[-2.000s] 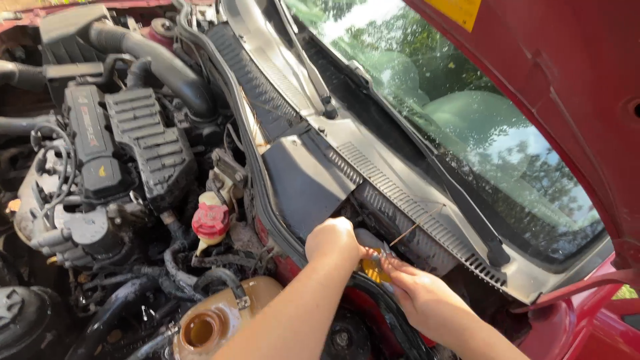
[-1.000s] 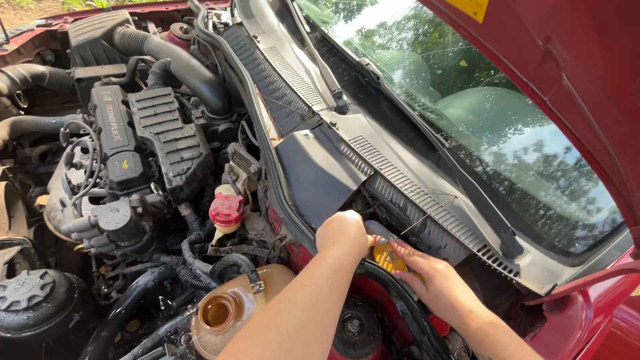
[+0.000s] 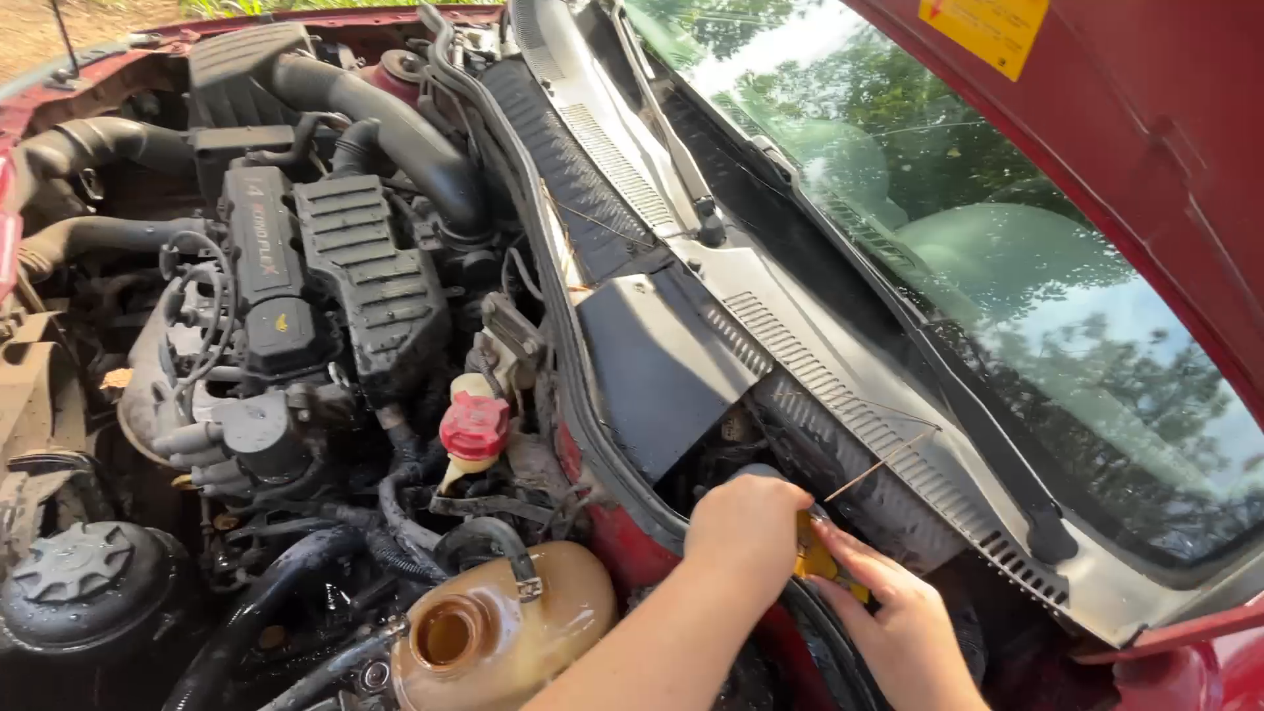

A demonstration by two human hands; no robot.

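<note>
My left hand [image 3: 743,528] is closed at the rim of the cowl recess, beside the black rubber seal [image 3: 602,459]. What its fingers grip is hidden. My right hand [image 3: 894,607] pinches a yellow object [image 3: 818,551], perhaps a tool handle, just right of my left hand; most of it is covered by my fingers. A dark flat cover panel [image 3: 662,380] lies above and left of my hands, in shade and sun. A thin twig [image 3: 881,462] sticks up from the recess near my fingers.
An uncapped coolant expansion tank [image 3: 568,602] sits lower centre, with a red-capped reservoir [image 3: 476,427] above it. The engine cover [image 3: 267,237] is at left. A wiper arm [image 3: 963,395] runs along the windshield [image 3: 987,217]; the raised red hood [image 3: 1136,118] is overhead at right.
Both hands stay close together at the cowl recess, around the yellow object. The view has shifted somewhat.
</note>
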